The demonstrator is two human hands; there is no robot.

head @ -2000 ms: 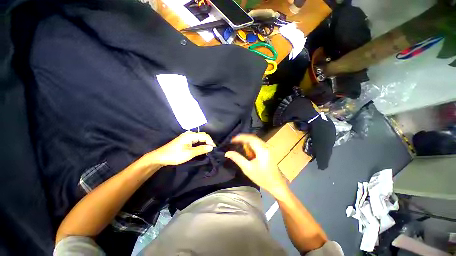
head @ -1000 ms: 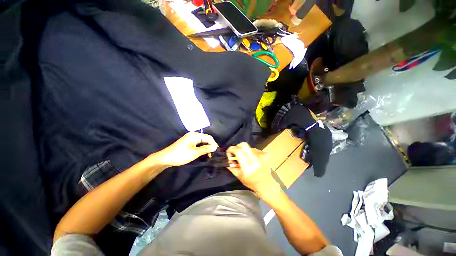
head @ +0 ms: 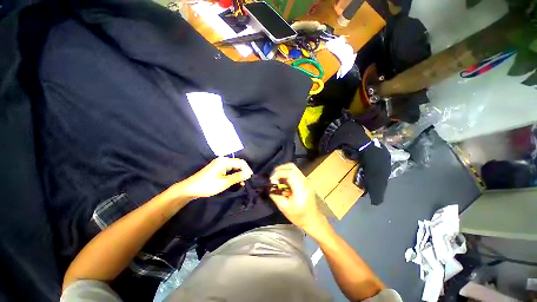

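Note:
A large dark garment (head: 135,106) covers the lap and the table. A blank white tag (head: 214,122) lies on it, with a thin string running to my left hand. My left hand (head: 219,176) pinches a dark edge of the garment between thumb and fingers. My right hand (head: 292,191) is just to the right, fingers curled around a small object (head: 281,189) with an orange-yellow glint, possibly thread snips. Its tip lies against the dark fold between the hands. Any needle or thread is too small to make out.
Scissors with a green loop (head: 308,68) and a smartphone (head: 270,21) lie on the orange-brown table (head: 366,29). A cardboard box (head: 338,183) with dark clothing (head: 374,168) is at the right. Crumpled white material (head: 437,248) lies on the grey floor. Plaid cloth (head: 110,210) shows at lower left.
My right hand was open and blurred two seconds ago, then closed in near the fold; its fingers are now curled with the glinting object visible. My left hand has stayed nearly in place.

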